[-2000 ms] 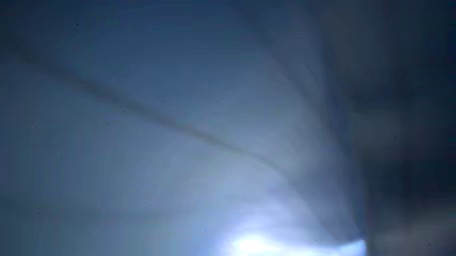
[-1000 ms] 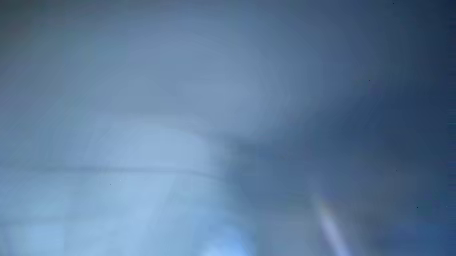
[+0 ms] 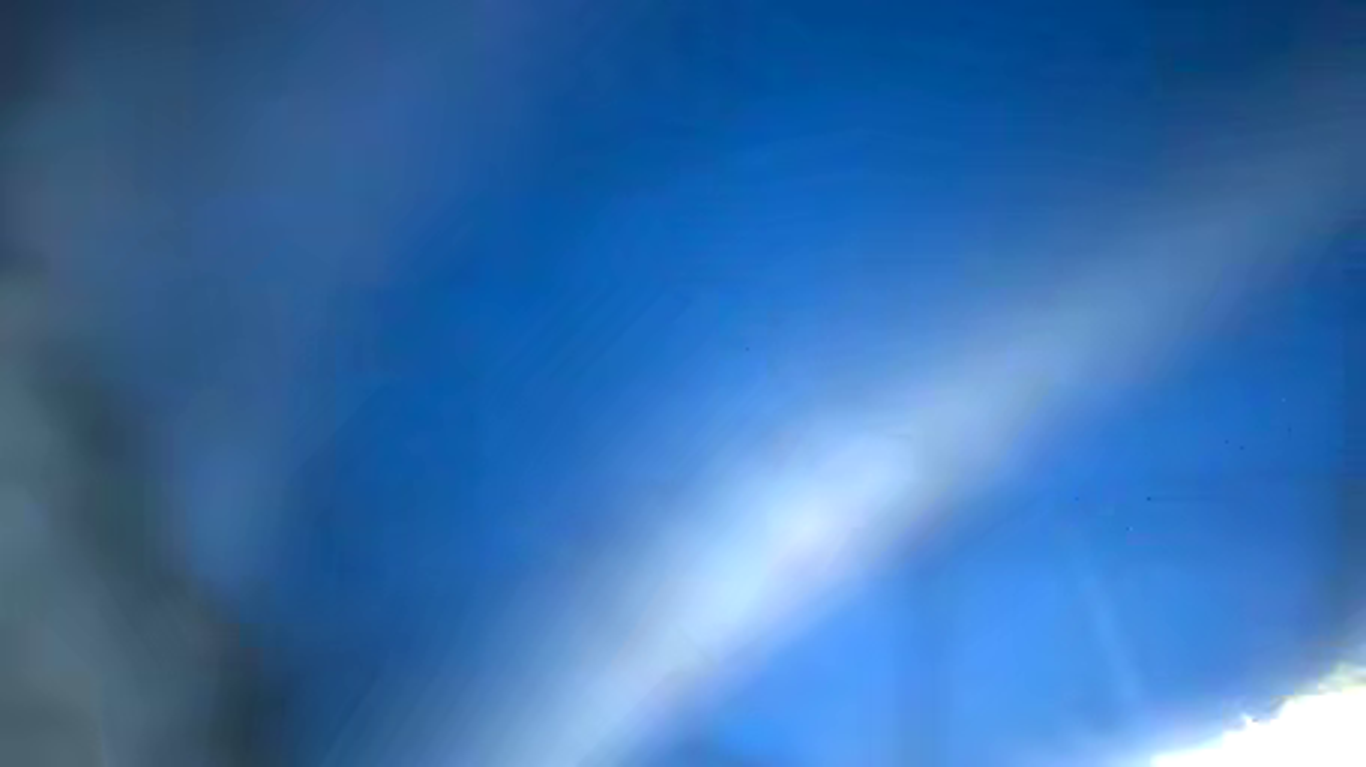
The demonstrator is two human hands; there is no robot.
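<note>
Blurred blue material, which looks like cloth (image 3: 599,345), fills most of the head view very close to the lens. A pale, whitish band (image 3: 809,525) runs diagonally across it from the lower middle to the upper right. What the band is cannot be told. Neither my left hand nor my right hand can be made out.
A dull grey-green blurred area (image 3: 90,525) lies along the left edge. A very bright white patch (image 3: 1288,734) shows in the lower right corner. No other object can be told apart.
The view has gone from dull grey-blue to strong blue. The pale diagonal band and the white lower right corner now show; the thin dark lines seen earlier are gone.
</note>
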